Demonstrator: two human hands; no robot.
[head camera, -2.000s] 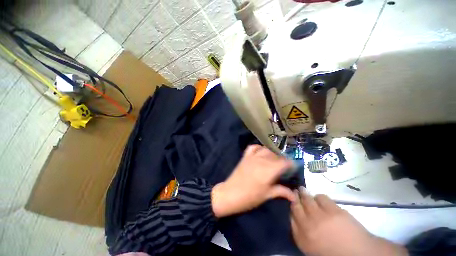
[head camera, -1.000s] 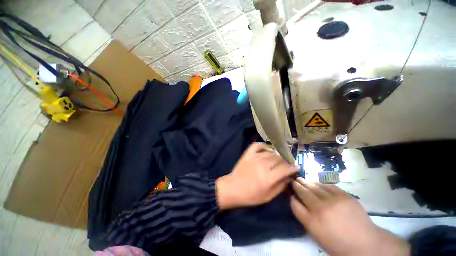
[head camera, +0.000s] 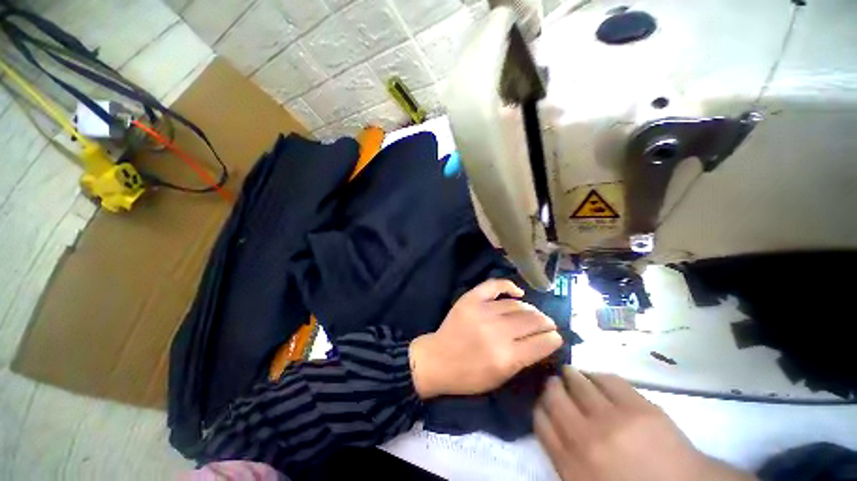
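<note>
A dark navy garment piece (head camera: 385, 249) lies on the white table and runs under my hands to the needle area of the cream-white sewing machine (head camera: 601, 113). My left hand (head camera: 489, 340) rests on the cloth just in front of the needle, fingers bent and pressing it. My right hand (head camera: 606, 423) lies at the cloth's right edge, its fingertips on the cloth close to my left hand. The presser foot (head camera: 562, 287) shows in the bright lamp spot; the needle tip cannot be made out.
A folded dark stack (head camera: 254, 254) leans by cardboard (head camera: 103, 301) at left, with orange material (head camera: 293, 349) beneath. A yellow plug (head camera: 115, 183) and cables hang at far left. Black cloth (head camera: 799, 301) lies under the machine arm. A yellow-black tool (head camera: 405, 100) stands by the wall.
The view has shifted. Both hands remain at the cloth near the needle; compared with one second ago, the right hand is lower and the cloth edge by the presser foot shows more.
</note>
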